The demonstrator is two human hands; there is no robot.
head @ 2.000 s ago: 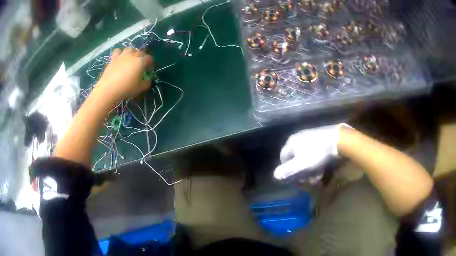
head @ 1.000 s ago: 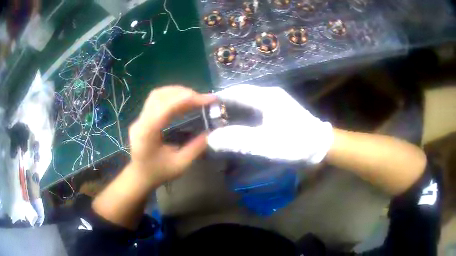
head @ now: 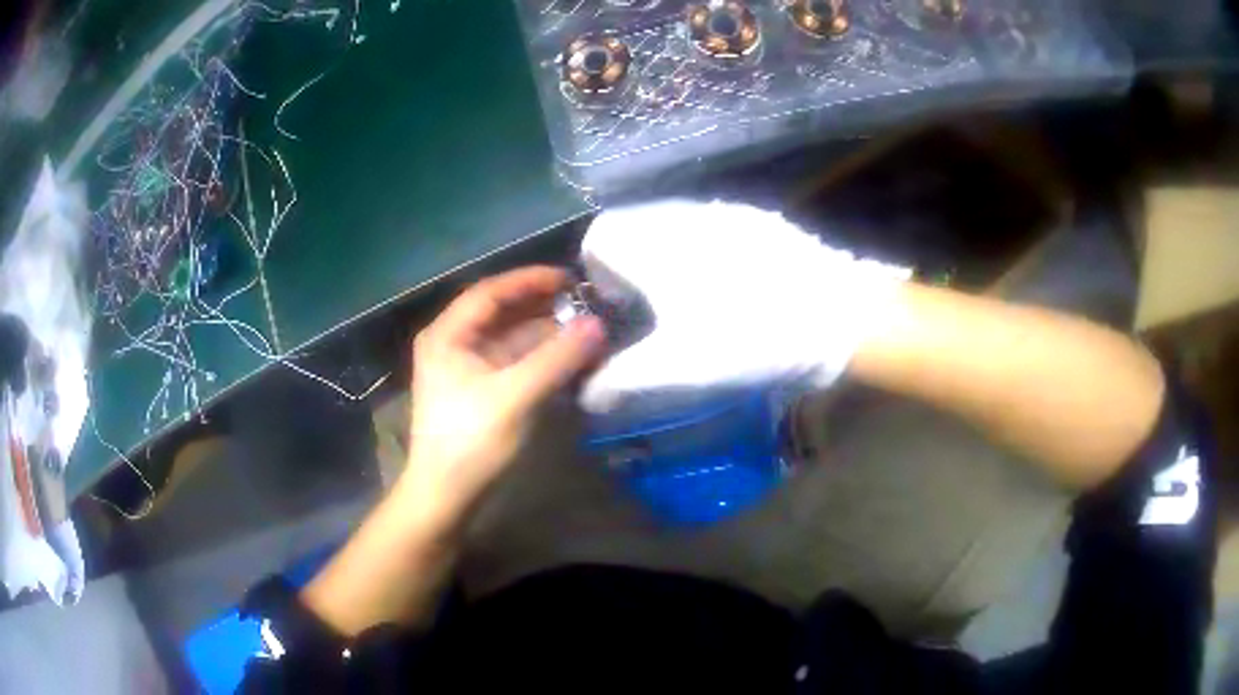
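A small dark-rimmed motor stator (head: 587, 307) is held above the lap, just off the bench edge; the fingers hide most of it. My left hand (head: 492, 356) is bare and pinches its left side with thumb and fingers. My right hand (head: 734, 302) wears a white glove and grips its right side between thumb and fingers. Whether a ring board or wires are fitted on the piece cannot be told.
Tangled lead wires (head: 177, 258) lie on the green bench (head: 408, 149) at left, some over its edge. A clear blister tray (head: 666, 136) with copper-orange stators is at the top. A white plastic bag (head: 48, 312) is at far left. Blue plastic (head: 707, 475) is below the hands.
My left hand has come from the wires to the stator, and both hands now meet on it, closer together than a second ago. The view has shifted, so bench and tray appear higher.
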